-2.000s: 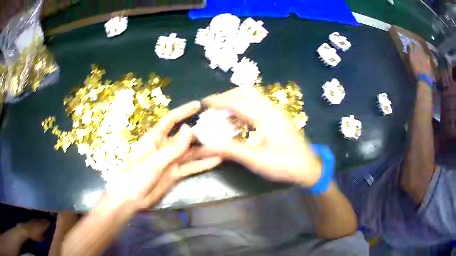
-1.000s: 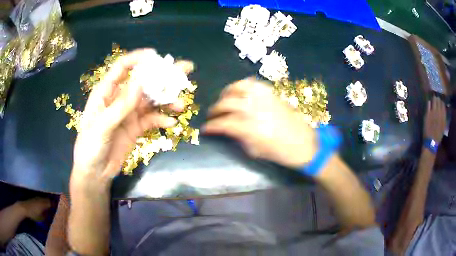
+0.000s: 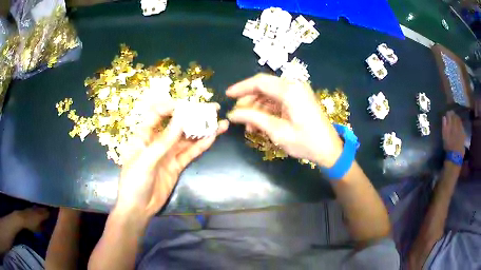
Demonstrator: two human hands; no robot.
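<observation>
My left hand (image 3: pixel 158 158) holds a white housing (image 3: pixel 199 120) between its fingers, above the near right edge of the left pile of gold contacts (image 3: pixel 118 97). The housing is bright, with a notched lower edge. My right hand (image 3: pixel 290 113), with a blue band on the wrist, is just right of the housing and does not touch it. Its thumb and forefinger point toward the housing. Whether a small contact is between these fingers cannot be told. The right pile of contacts (image 3: pixel 333 108) lies partly hidden under and behind this hand.
A cluster of white housings (image 3: pixel 271 34) lies at the far side, near a blue sheet (image 3: pixel 327 13). Several spaced housings (image 3: pixel 378 105) are at right. A clear bag of contacts (image 3: pixel 47 39) is upper left. A neighbour's hand (image 3: pixel 453 134) rests near a brown-edged tray (image 3: pixel 452 74).
My left hand has come down and right with the housing, uncovering more of the left pile. My right hand's thumb and forefinger are now more spread and nearer the housing.
</observation>
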